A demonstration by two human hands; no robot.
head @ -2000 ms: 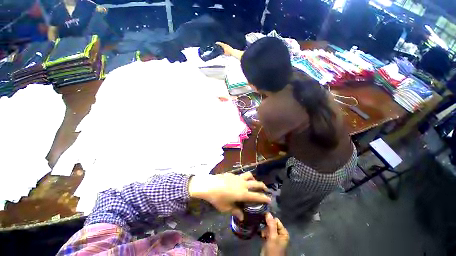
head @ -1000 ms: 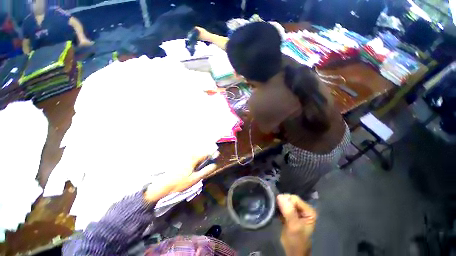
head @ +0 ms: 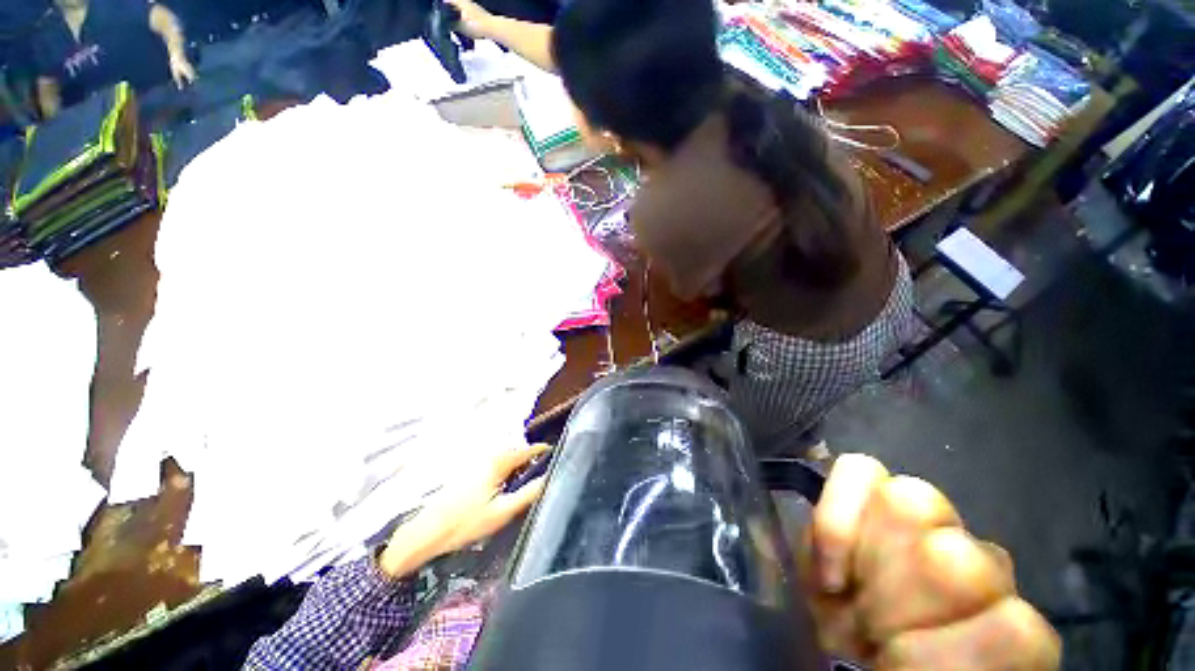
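A clear bottle with a black band (head: pixel 642 492) looms large at the bottom centre, raised close to the camera and tilted. My right hand (head: pixel 917 570) is closed on its dark side handle. My left hand (head: pixel 459 515) is lower left at the table's front edge, with a small dark item (head: pixel 528 467) between thumb and fingers. It may be the lid; the bottle partly hides it. A large overexposed heap of white garments (head: pixel 328 288) lies beyond my left hand.
Another heap of white cloth (head: pixel 39 406) lies far left on the brown table (head: pixel 125 282). Dark packs (head: pixel 81 184) are stacked behind. A person (head: pixel 799 236) stands at the table on the right, near a small stand (head: pixel 980 262). Another person (head: pixel 98 53) is back left.
The bottle, first upright and low between both hands, has been opened and raised towards the camera by my right hand. My left hand has moved off it to the left with the dark item.
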